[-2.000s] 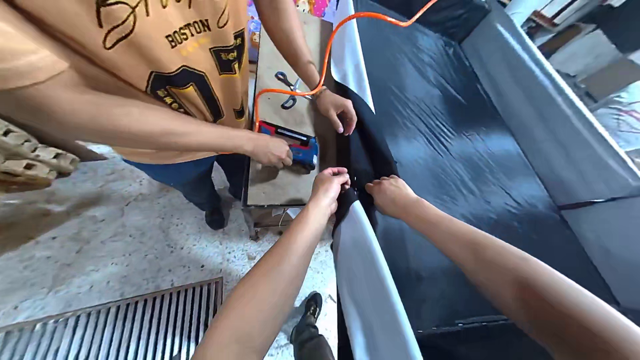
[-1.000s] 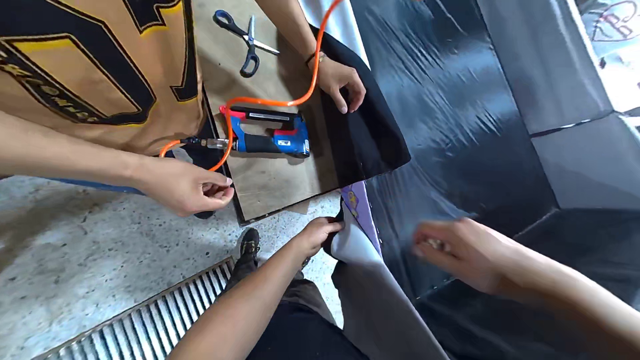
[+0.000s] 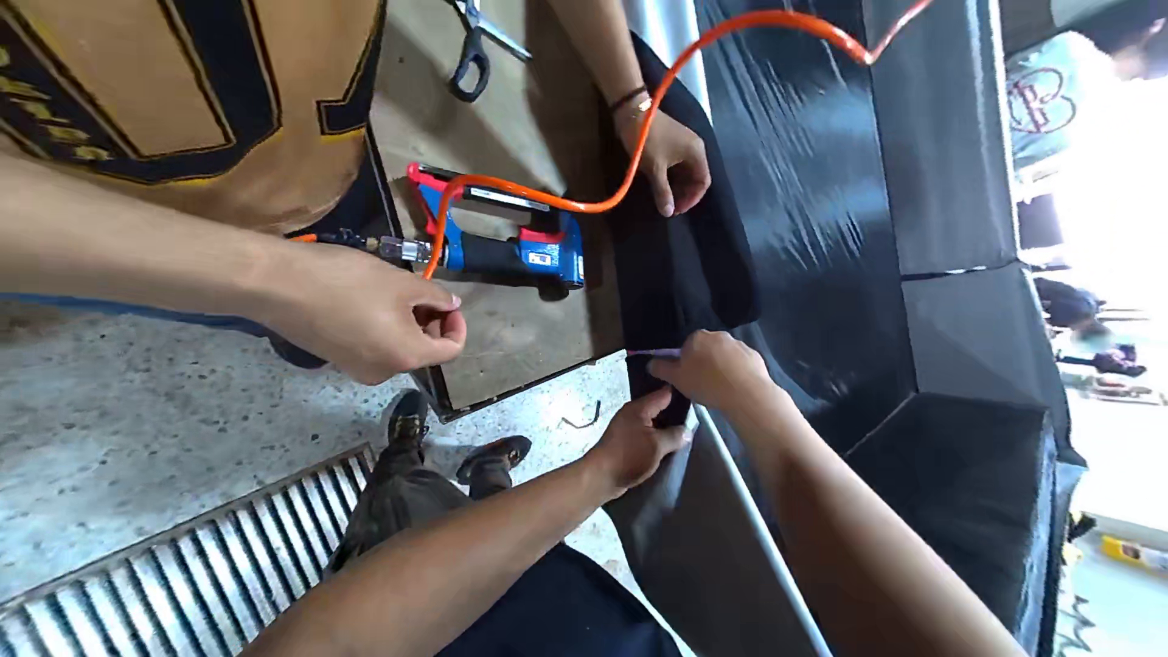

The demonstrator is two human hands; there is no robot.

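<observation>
My left hand (image 3: 643,438) grips the black edge of a dark fabric (image 3: 675,511) beside the black-lined frame. Just above and to the right, my right hand (image 3: 721,370) pinches the same edge, its fingertips close to the left ones. A black fabric flap (image 3: 693,265) lies over the board's right side, above my hands. On the board sits a blue and red pneumatic staple gun (image 3: 511,246) with an orange air hose (image 3: 671,82). A co-worker's hand (image 3: 675,164) rests by the flap; the co-worker's other hand (image 3: 383,315) hovers near the hose fitting.
Scissors (image 3: 474,55) lie at the top of the wooden board (image 3: 511,351). The large frame lined in shiny black material (image 3: 785,164) takes up the right side. A metal floor grate (image 3: 201,566) is at lower left, with two shoes (image 3: 408,418) near it.
My right hand has come back from over the black lining to the fabric edge beside my left hand. Two seconds ago the co-worker's hand was on the staple gun; now it is off it.
</observation>
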